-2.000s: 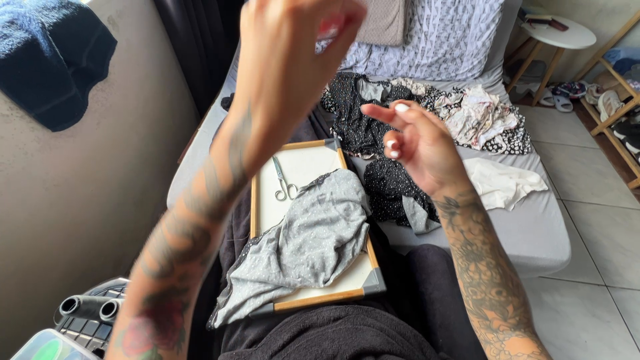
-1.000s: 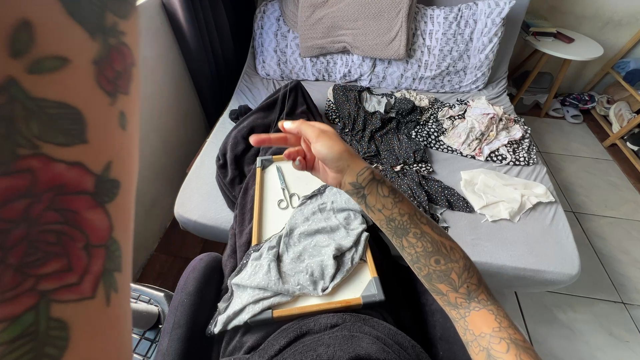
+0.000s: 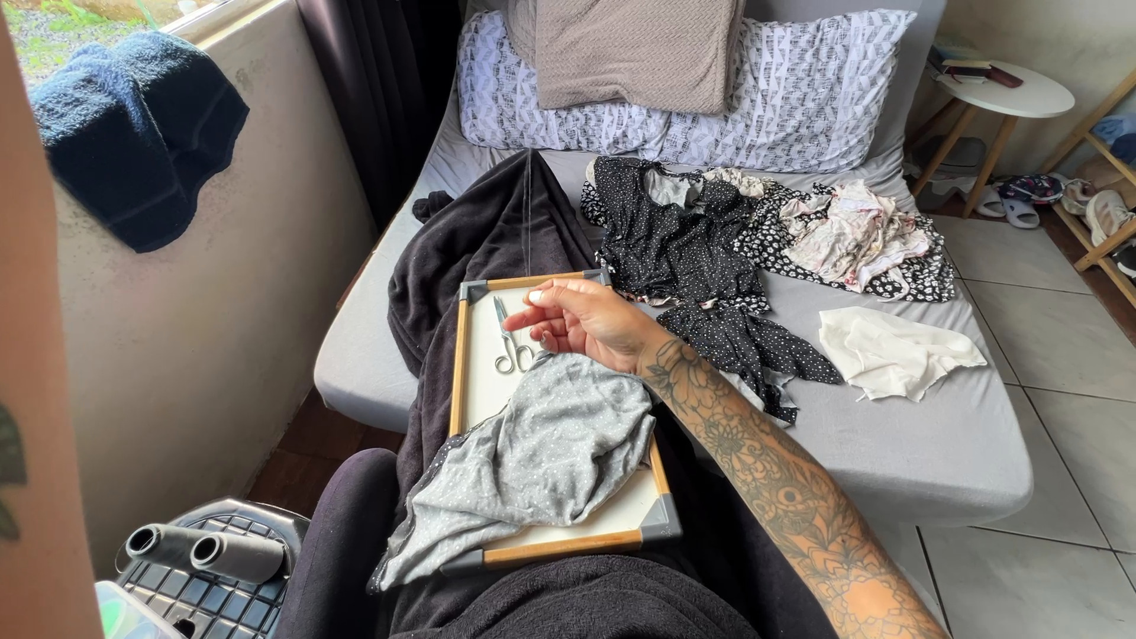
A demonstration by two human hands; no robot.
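My right hand (image 3: pixel 586 324) is over the upper part of a wood-framed tray (image 3: pixel 458 373) on my lap. Its fingers are bent, with thumb and forefinger close together; whether something thin is between them cannot be told. Just below the fingertips, metal scissors (image 3: pixel 512 351) lie on the tray's white surface. Grey fabric with small white dots and a dark edge (image 3: pixel 550 444) is draped over the tray's lower part and hangs past its left corner. Of my left arm only a tattooed, blurred stretch shows at the left edge; the left hand is out of view.
Black dotted garments (image 3: pixel 679 235), a crumpled floral cloth (image 3: pixel 852 235) and a white cloth (image 3: pixel 896 351) lie on the grey-sheeted bed. A dark blanket (image 3: pixel 488 222) is beyond the tray. Black plastic cylinders (image 3: pixel 238 557) rest on a dark stand at lower left.
My left hand, raised at the top two seconds ago, has left the view. My right hand has moved left and is now lower, above the tray. The scissors and grey fabric have stayed put.
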